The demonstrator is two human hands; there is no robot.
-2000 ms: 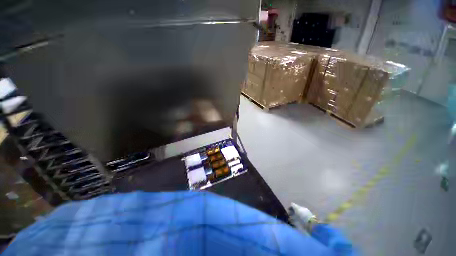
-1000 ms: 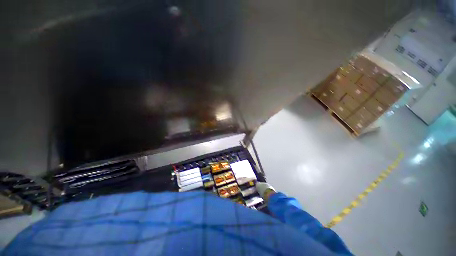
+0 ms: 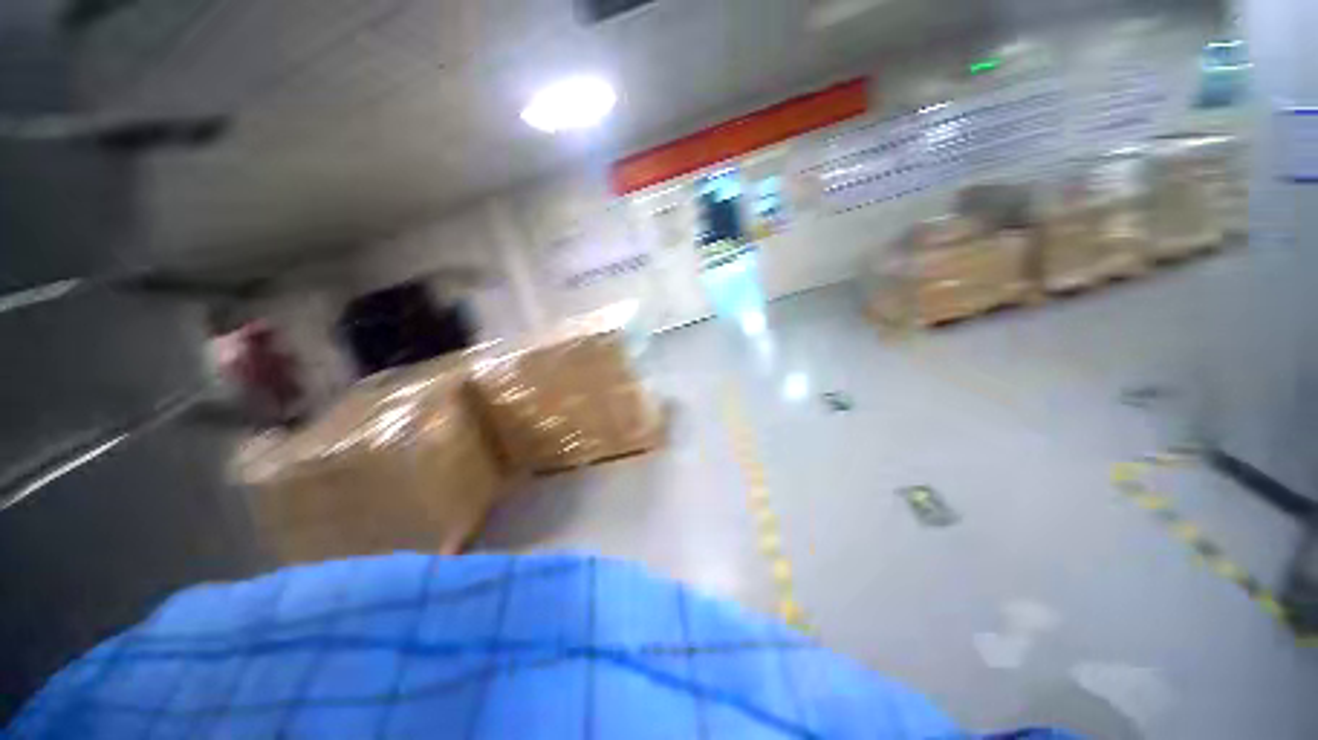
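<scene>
Neither of my hands is in the picture. The blue checked cloth of my clothing (image 3: 506, 651) fills the bottom edge. Nearest in front of me stand brown wrapped cartons on the left (image 3: 376, 470), with another wrapped stack (image 3: 571, 398) beside them. Clear film shines on both stacks. No circuit board or tray shows. The picture is blurred.
A dark grey surface (image 3: 101, 390) fills the left side. Grey floor (image 3: 896, 578) carries a yellow-marked line (image 3: 759, 506) and another at the right (image 3: 1192, 542). More wrapped cartons (image 3: 968, 275) stand at the back right. A pale grey housing is at the right edge.
The view has swung up and to the right. The board, the tray and my right gloved hand have left the picture. The far wall, a ceiling lamp and more cartons now show.
</scene>
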